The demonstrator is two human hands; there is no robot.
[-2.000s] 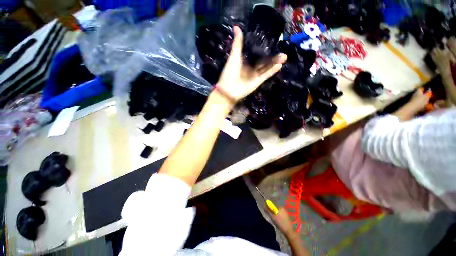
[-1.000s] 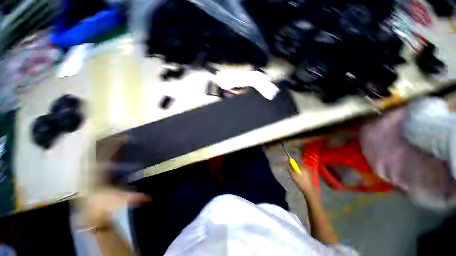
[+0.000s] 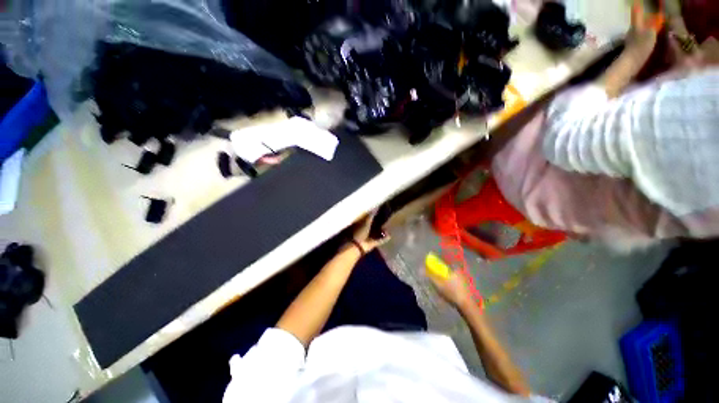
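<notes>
My left hand [image 3: 364, 239], with a thin band at the wrist, is below the bench's front edge. Its fingers are closed around a small black part [image 3: 381, 218], mostly hidden. My right hand [image 3: 452, 290] is lower right, off the bench, closed on a slim yellow tool [image 3: 437, 266]. The long dark mat [image 3: 229, 244] lies along the bench edge. A crumpled white cloth [image 3: 303, 137] lies on its right end, with a bit of pink-red beside it. Small black parts [image 3: 156, 209] lie loose behind the mat. Black housings [image 3: 394, 75] are heaped behind it.
Clear bag [image 3: 158, 27] at the back left, black parts [image 3: 189, 94] spilling out. More black housings [image 3: 20, 283] at the left edge. Blue bin [image 3: 24, 118] at far left. Red coiled hose [image 3: 461, 268] and red stool [image 3: 504, 228] at right, beside a seated person's sleeve [image 3: 631, 142].
My left hand went from the housing heap to the mat's left end, and is now below the bench edge near my right hand. The view has shifted and turned. My right hand still holds the yellow tool.
</notes>
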